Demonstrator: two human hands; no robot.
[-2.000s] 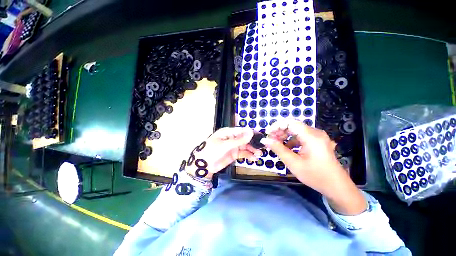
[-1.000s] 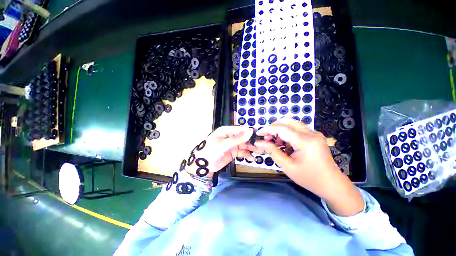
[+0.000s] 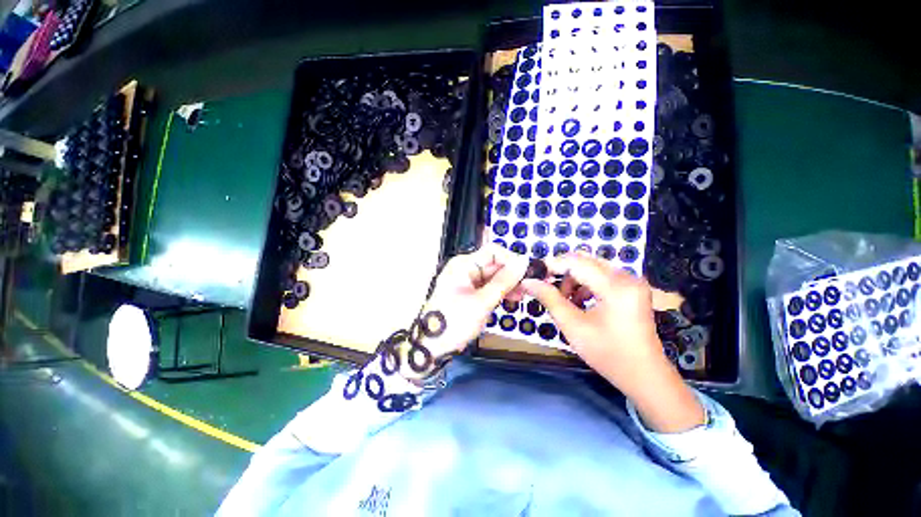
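My left hand (image 3: 473, 298) and my right hand (image 3: 604, 311) meet over the near part of the release liner sheet (image 3: 596, 86). Their fingertips pinch a small black ring part (image 3: 536, 270) between them; fingers partly hide it. Several thin black rings (image 3: 418, 355) cling to my left hand, wrist and sleeve. The sheet carries rows of black adhesive rings, with small dots toward its far end, and lies on another ringed sheet in the right tray (image 3: 723, 202). Loose ring parts (image 3: 692, 141) lie at the tray's right side.
The left tray (image 3: 273, 232) holds heaped dark ring parts along its far and left sides. Bagged sticker sheets (image 3: 853, 328) lie at the right. A board of black parts (image 3: 96, 182) is at the far left. A round white stool seat (image 3: 133, 346) stands at lower left.
The view has shifted slightly. My left hand has turned, and the rings on its wrist sit differently. Both hands remain together at the small black part.
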